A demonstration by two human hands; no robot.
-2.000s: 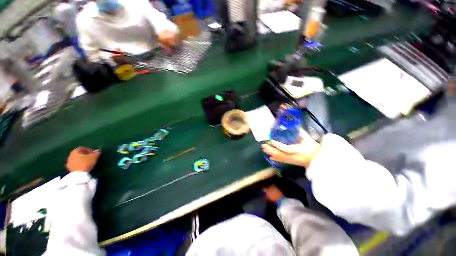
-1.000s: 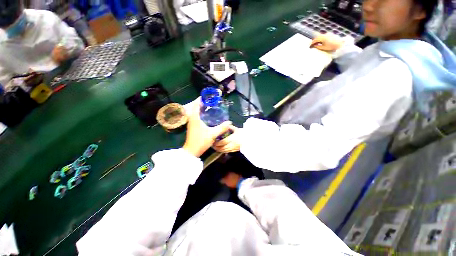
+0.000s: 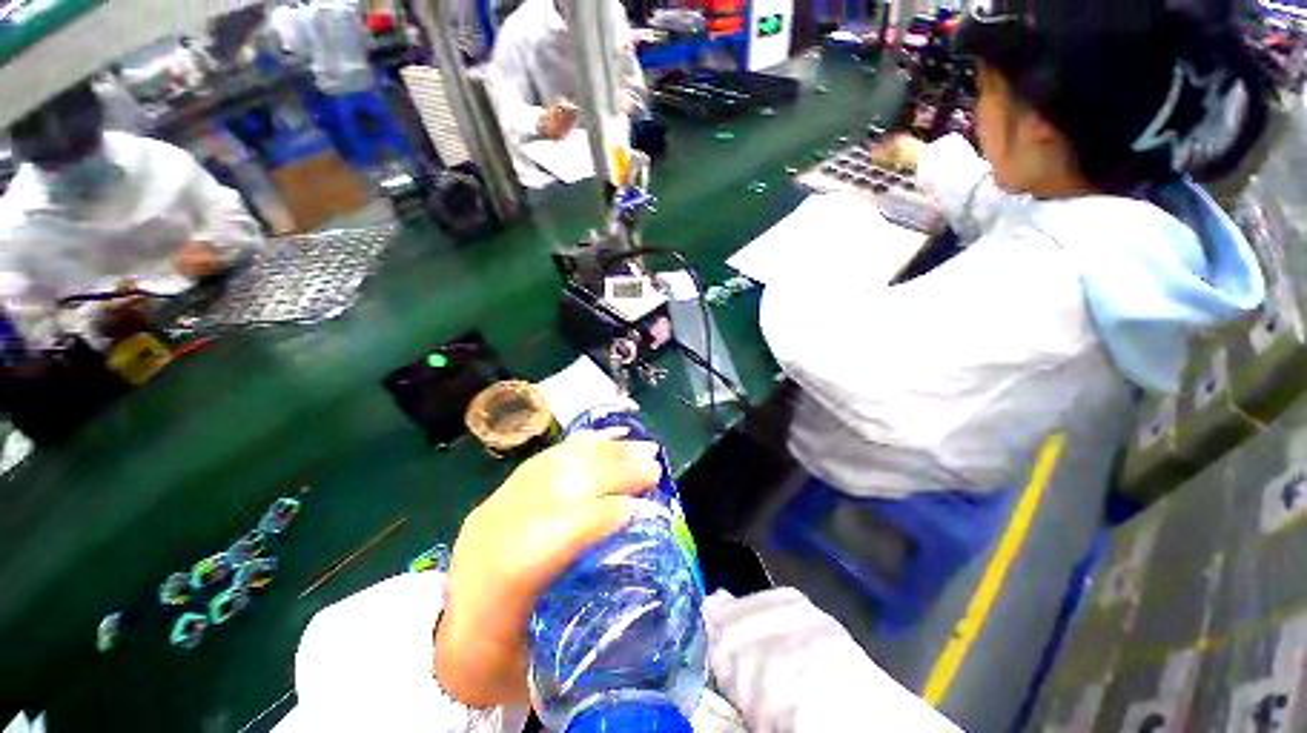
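Observation:
My left hand [image 3: 523, 559] is wrapped around a clear bottle with blue parts [image 3: 616, 616], held close in front of me, one blue end cut off by the bottom edge. My right sleeve [image 3: 803, 666] shows beside the bottle; my right hand itself does not show. Several small light-blue-rimmed modules [image 3: 230, 573] lie in a group on the green mat [image 3: 129, 494] at left. A single module [image 3: 430, 559] lies partly hidden by my left sleeve. Slim brown tweezers [image 3: 351, 559] lie between them.
A round tan tip cleaner pot [image 3: 509, 415] stands beside a black pad with a green light [image 3: 437, 375]. A soldering station [image 3: 616, 308] with cables is behind. A seated coworker [image 3: 989, 315] is close at right, near white paper [image 3: 831, 244]. Other coworkers sit across the bench.
The bottle passed from the coworker's hand to my left hand and came nearer to me. The coworker's arm has drawn back to the right. My right hand dropped out of sight. The view has shifted.

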